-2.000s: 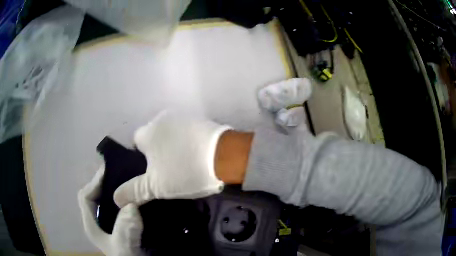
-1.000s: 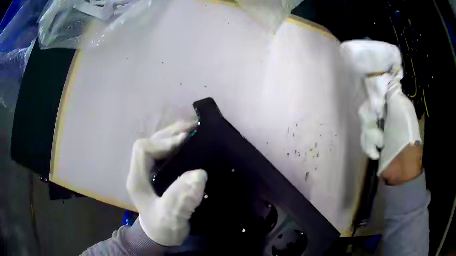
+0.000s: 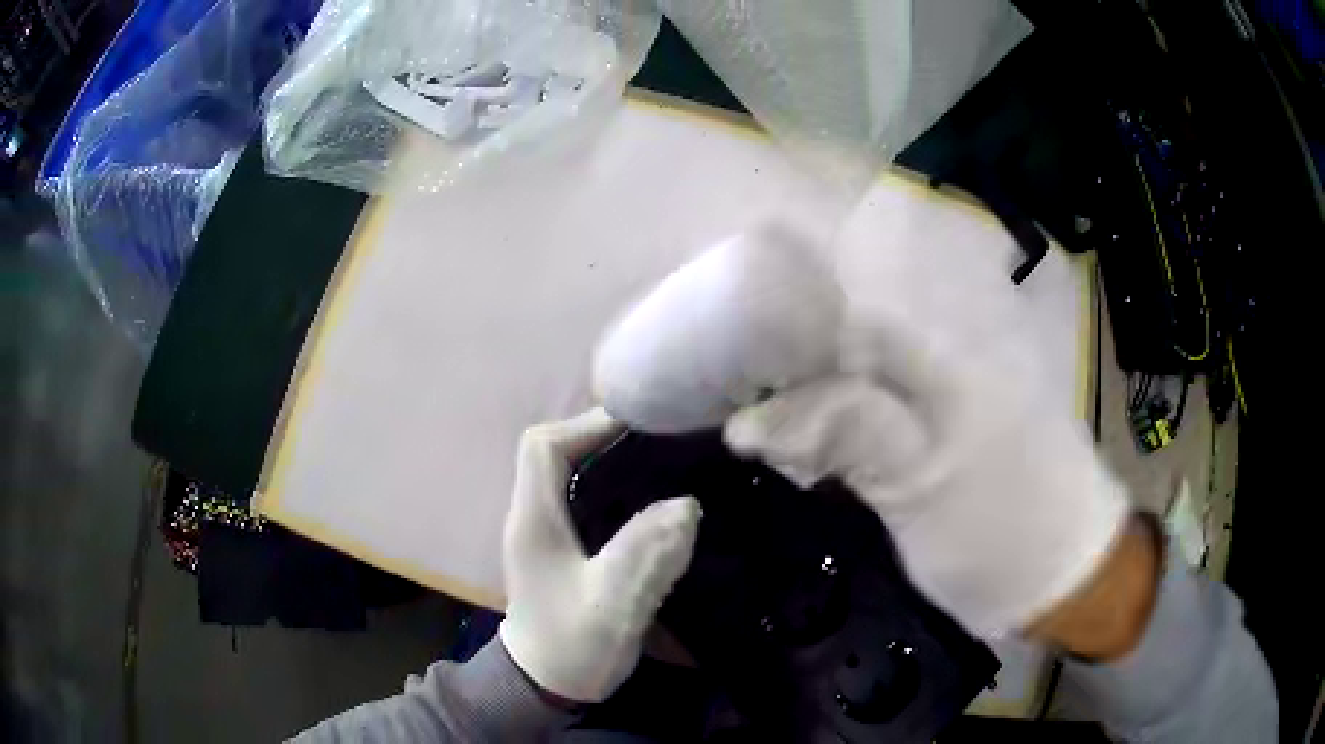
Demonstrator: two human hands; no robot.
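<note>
The black socket housing (image 3: 756,552) lies at the lower middle, slanting down to the right, with round sockets near its right end. My gloved left hand (image 3: 596,560) holds its left end, thumb on top and fingers at the far side. My gloved right hand (image 3: 945,480) is closed on the padded mallet, whose white wrapped head (image 3: 719,334) is blurred and over the housing's upper left end. The mallet's handle is hidden by my right hand. Whether the head touches the housing cannot be told.
The white padded board (image 3: 465,320) lies under the work on a green belt (image 3: 240,349). A clear bag with white plastic parts (image 3: 494,95) is at the upper left, beside a blue crate (image 3: 160,102). Black parts with yellow wires (image 3: 1163,247) are at the right.
My right hand has taken up the mallet from the right side and brought it left over the housing. My left hand has stayed on the housing's left end. The view has shifted.
</note>
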